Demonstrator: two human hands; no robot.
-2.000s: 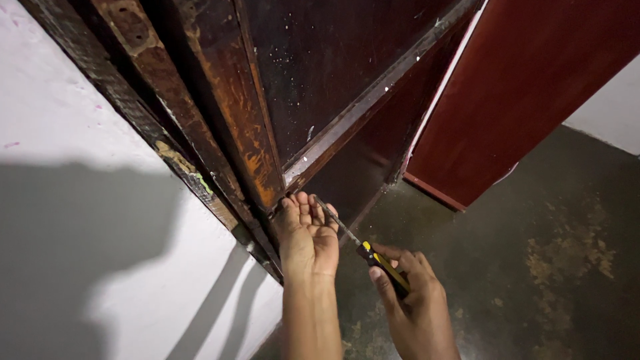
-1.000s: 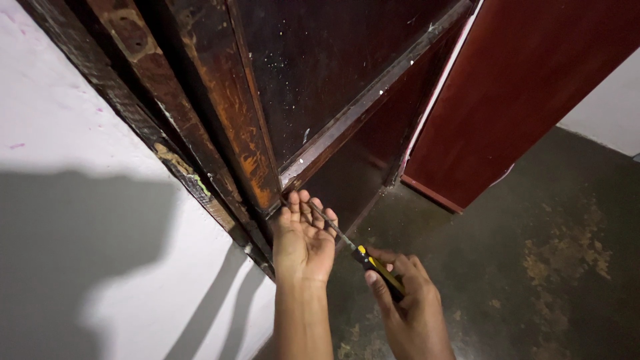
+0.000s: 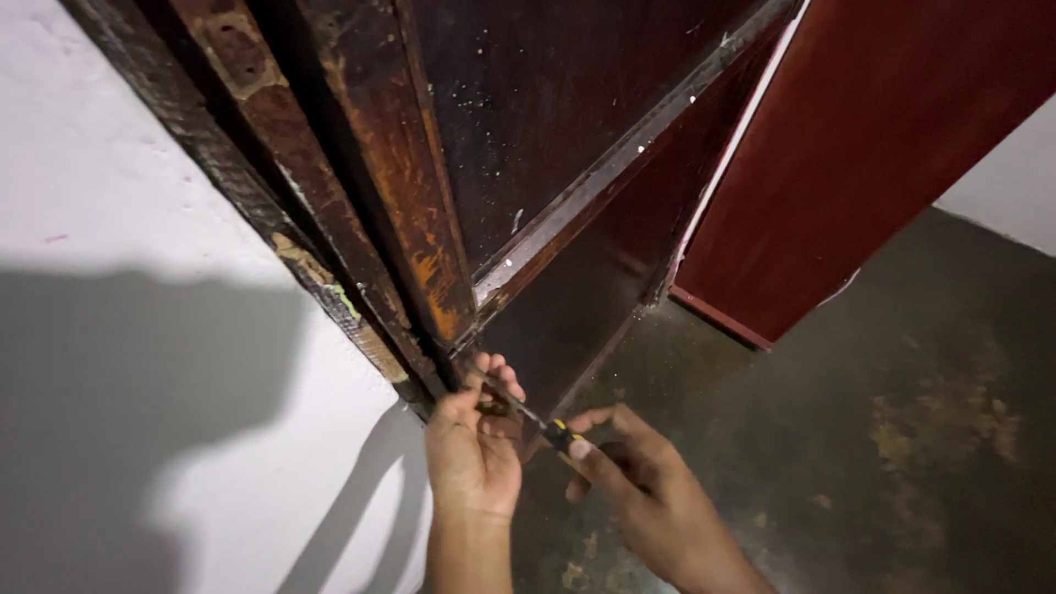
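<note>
My right hand (image 3: pixel 643 487) grips the black and yellow handle of a screwdriver (image 3: pixel 559 434), low in the middle of the view. The metal shaft points up and left across the fingers of my left hand (image 3: pixel 478 445), toward the lower part of a dark wooden door (image 3: pixel 544 346). My left hand is palm up with curled fingers, close against the door's edge near the frame. Whether it holds the shaft or something small is not clear. The tip of the screwdriver is hard to make out in the shadow.
A worn wooden door frame (image 3: pixel 330 198) runs along a white wall (image 3: pixel 99 181) on the left. A dark red panel (image 3: pixel 841 165) stands at the right, above a stained grey floor (image 3: pixel 825 429). Shadows fall on the wall.
My left hand's fingers have curled from a flatter, more open pose, and its thumb has come toward the door's edge. My right hand still grips the screwdriver.
</note>
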